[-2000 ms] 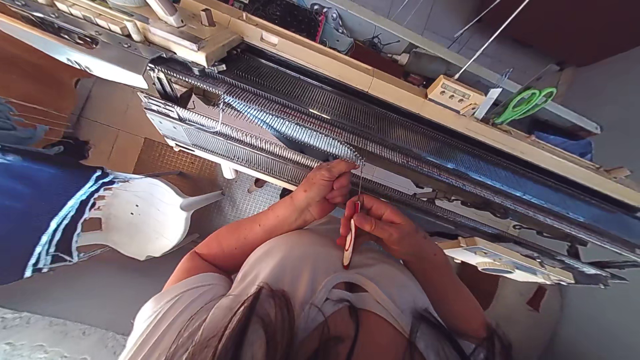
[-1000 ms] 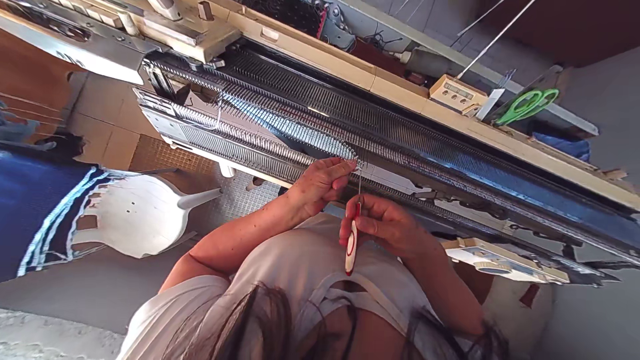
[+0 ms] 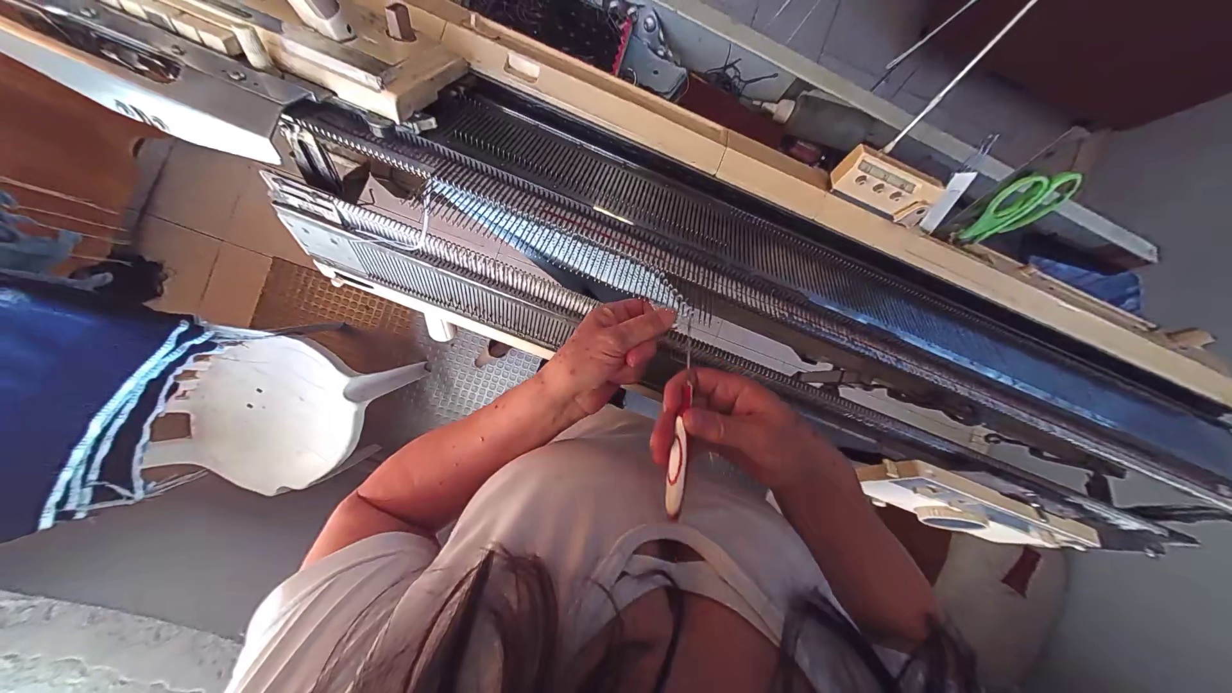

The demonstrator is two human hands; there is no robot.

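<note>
My left hand [image 3: 616,354] pinches the edge of a light blue knitted fabric [image 3: 577,255] between thumb and forefinger. That fabric hangs between the two needle beds of a knitting machine [image 3: 760,245]. Just to the right, my right hand [image 3: 727,423] holds a slim hook tool [image 3: 677,467] by its cream handle with a red outline. The tool's thin metal shaft points up to the fabric edge by my left fingertips. Whether a stitch lies on its tip is too small to tell.
A white plastic chair [image 3: 279,414] stands at the left beside dark blue fabric [image 3: 87,395] with light stripes. Behind the needle beds are a small beige counter box [image 3: 884,183] and green-handled scissors [image 3: 1025,204]. A machine carriage [image 3: 385,72] sits at the upper left, and a white carriage [image 3: 972,505] at the lower right.
</note>
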